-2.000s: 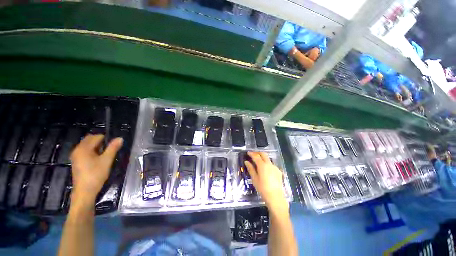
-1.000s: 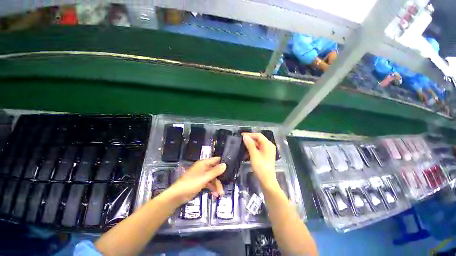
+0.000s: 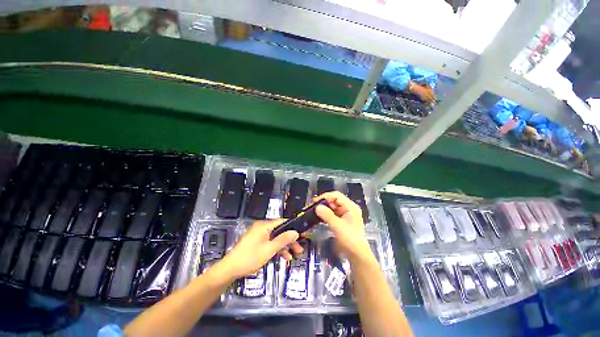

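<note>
A black bar phone (image 3: pixel 301 222) is held between both hands above the middle of the clear blister tray (image 3: pixel 191 255). It is tilted, with a yellow-orange spot on its upper edge. My left hand (image 3: pixel 263 247) grips its lower left end, and my right hand (image 3: pixel 342 214) grips its upper right end. Whether a cover is fully seated on it cannot be told. Dark phones lie in the tray's far row. In the near row, phones with silvery-white areas (image 3: pixel 296 280) show, partly hidden by my hands.
The black blister tray (image 3: pixel 181 197) with rows of dark covers is at the left. Clear trays with white-silver (image 3: pixel 421 263) and pink-red parts are at the right. A green conveyor belt (image 3: pixel 197 118) runs beyond. A slanting metal post (image 3: pixel 427 131) stands behind the tray. Workers in blue smocks are across the belt.
Both hands have come together over the clear tray from separate trays. Since one second ago, the piece between them has turned from upright to slanted, showing its edge.
</note>
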